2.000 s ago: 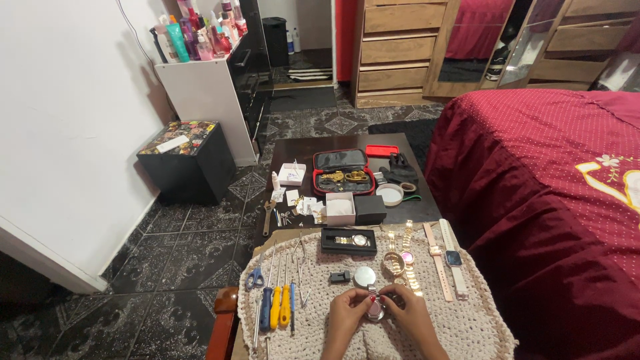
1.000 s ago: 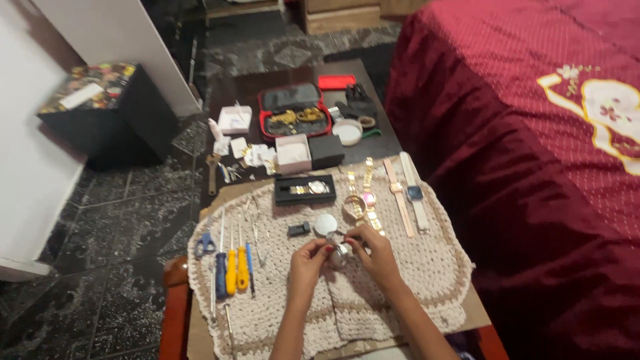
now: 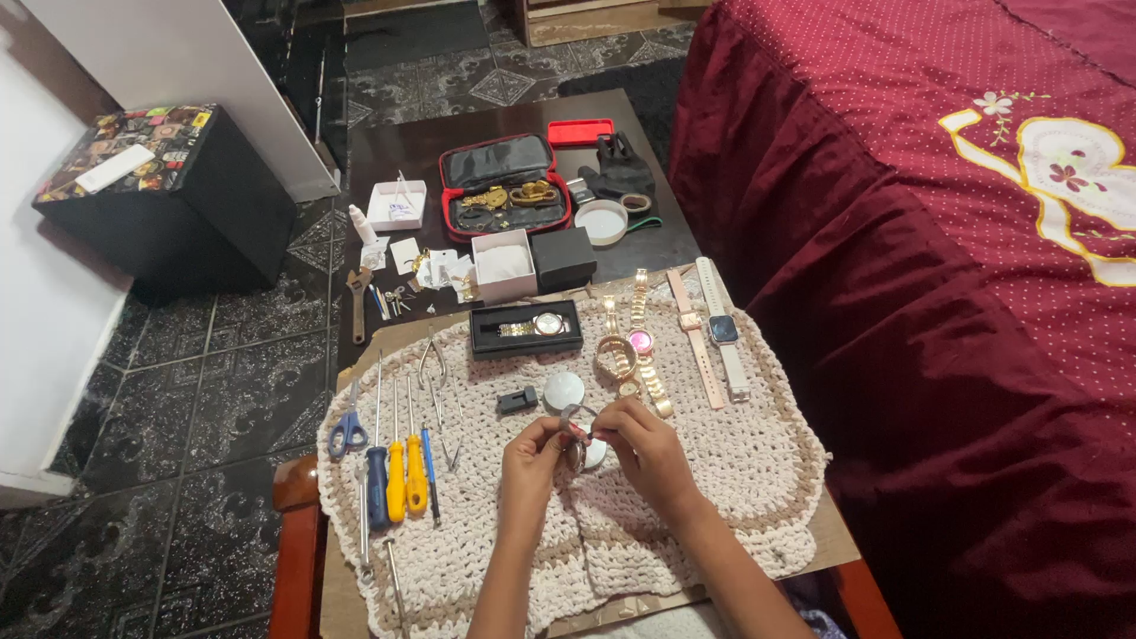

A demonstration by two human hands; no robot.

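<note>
Over a crocheted mat [image 3: 674,550], my left hand [image 3: 535,448] and my right hand [image 3: 643,444] pinch a wristwatch [image 3: 577,454] between their fingertips, its band looped upward. A white round disc [image 3: 595,454] shows just beside it, and a round silvery lid [image 3: 564,390] lies beyond my fingers. Left of that lid is a small black plastic tool [image 3: 517,401]. Gold-toned watches [image 3: 641,343] lie beyond my right hand, near a boxed watch [image 3: 548,325]. Farther right are a pink-strapped watch [image 3: 691,320] and a white-strapped smartwatch [image 3: 723,330].
Scissors [image 3: 348,432], a blue screwdriver [image 3: 377,488], yellow screwdrivers [image 3: 415,475] and pliers [image 3: 432,359] lie at left. Behind are an adjustable wrench [image 3: 358,306], an open red-edged case [image 3: 506,191], small boxes [image 3: 503,264] and black gloves [image 3: 621,169]. A bed [image 3: 754,160] stands right.
The view has tilted down and shifted. Both hands stay together at the watch; its band now stands up in a loop between the fingertips.
</note>
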